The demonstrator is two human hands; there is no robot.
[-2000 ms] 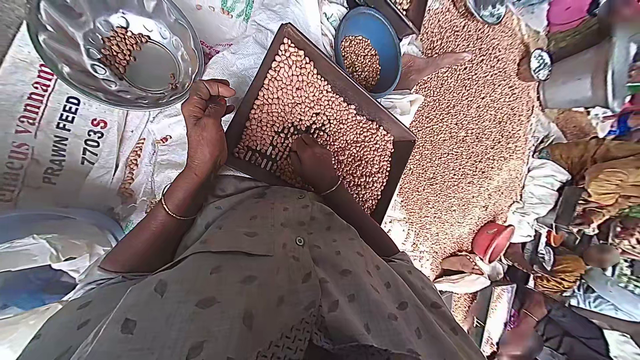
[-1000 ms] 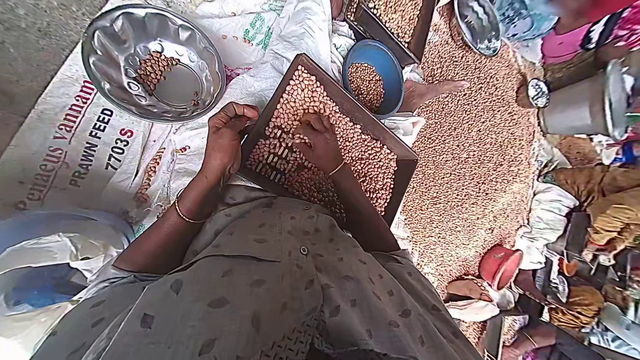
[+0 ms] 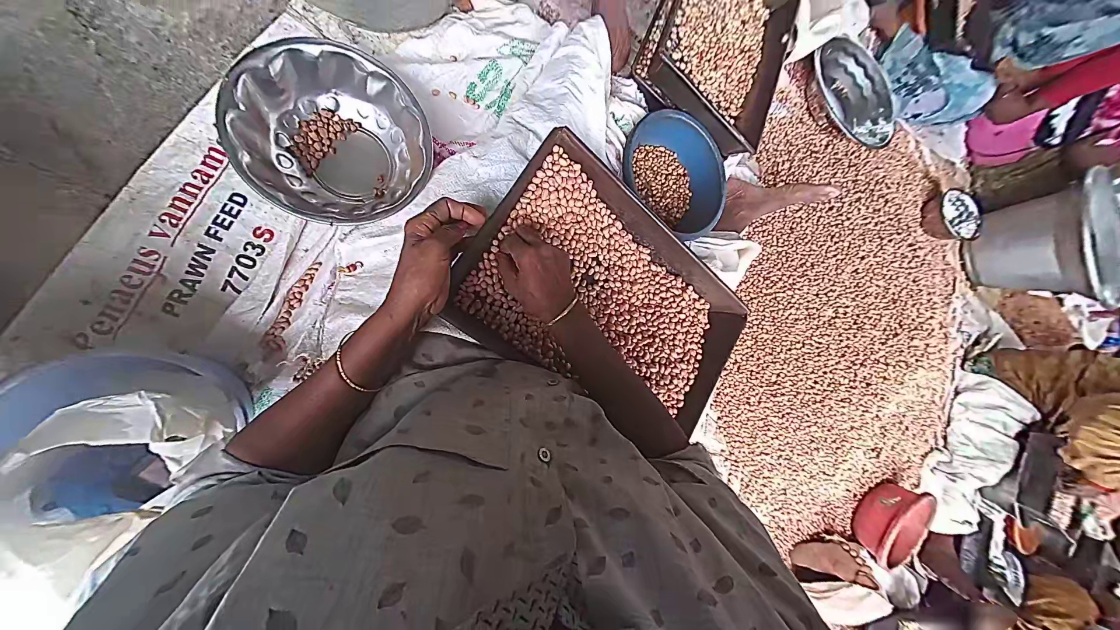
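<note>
A dark rectangular tray (image 3: 726, 325) lies tilted at my lap, covered with pinkish shelled nuts (image 3: 643, 297). My left hand (image 3: 433, 254) is at the tray's left rim with its fingers curled; whether something is between them cannot be told. Over the nuts in the tray's left part is my right hand (image 3: 535, 273), fingers bent down into them, the fingertips partly hidden. A fluted steel basin (image 3: 350, 175) with some darker nuts stands up and left of my hands. Just beyond the tray's upper right side sits a blue bowl (image 3: 700, 149) with more nuts.
White printed sacks (image 3: 210, 254) cover the ground at left. A wide spread of nuts (image 3: 840, 332) fills the right. Another nut tray (image 3: 647, 70), a steel bowl (image 3: 856, 92), a red bowl (image 3: 892, 525), a metal pot (image 3: 1028, 241) and a bluish tub (image 3: 201, 385) stand around. A person's bare foot (image 3: 779, 199) rests beside the blue bowl.
My right hand has moved toward the tray's left rim, closer to my left hand. The slots seen in the tray's floor earlier are now covered by nuts or my hand.
</note>
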